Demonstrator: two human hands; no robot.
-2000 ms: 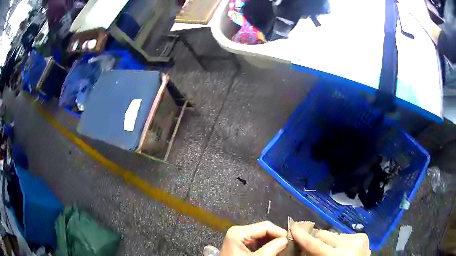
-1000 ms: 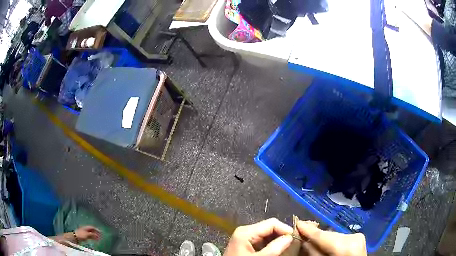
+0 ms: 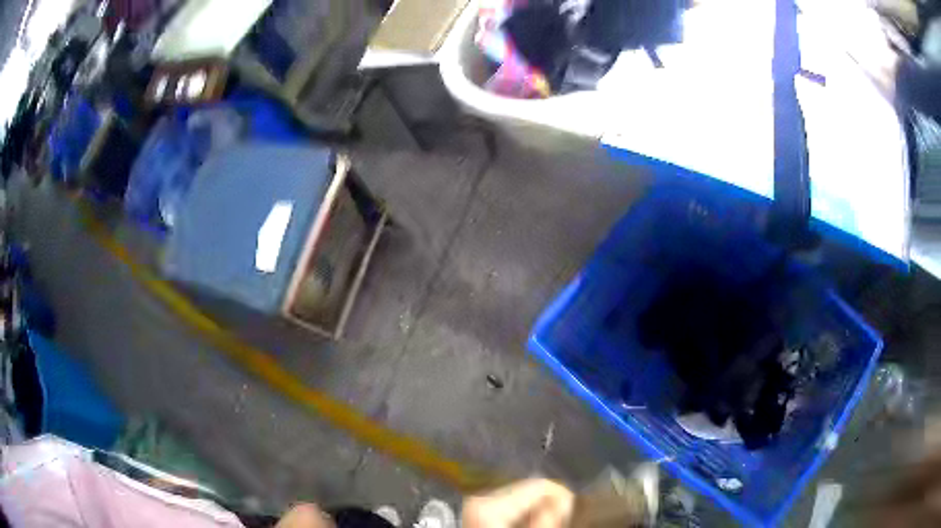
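Observation:
My left hand (image 3: 521, 503) is at the bottom edge, right of centre, cut off and blurred. Its fingers are closed on a small brown-tan piece (image 3: 611, 505), which shows blurred to their right. No needle or thread can be made out. My right hand is no longer at the piece. A brownish blur lies at the lower right edge, and I cannot tell whether it is that hand.
A blue crate (image 3: 593, 390) with black pieces stands below a white table (image 3: 712, 113) with a dark hanging strap (image 3: 791, 134). A white tub (image 3: 516, 105) is behind. A grey-blue-topped stool (image 3: 232, 222) stands left. A person in pink (image 3: 103, 495) is at lower left.
My right hand has left the brown piece. My left hand remains near the bottom edge. The person in pink reaches further into view from the lower left. The picture is more blurred.

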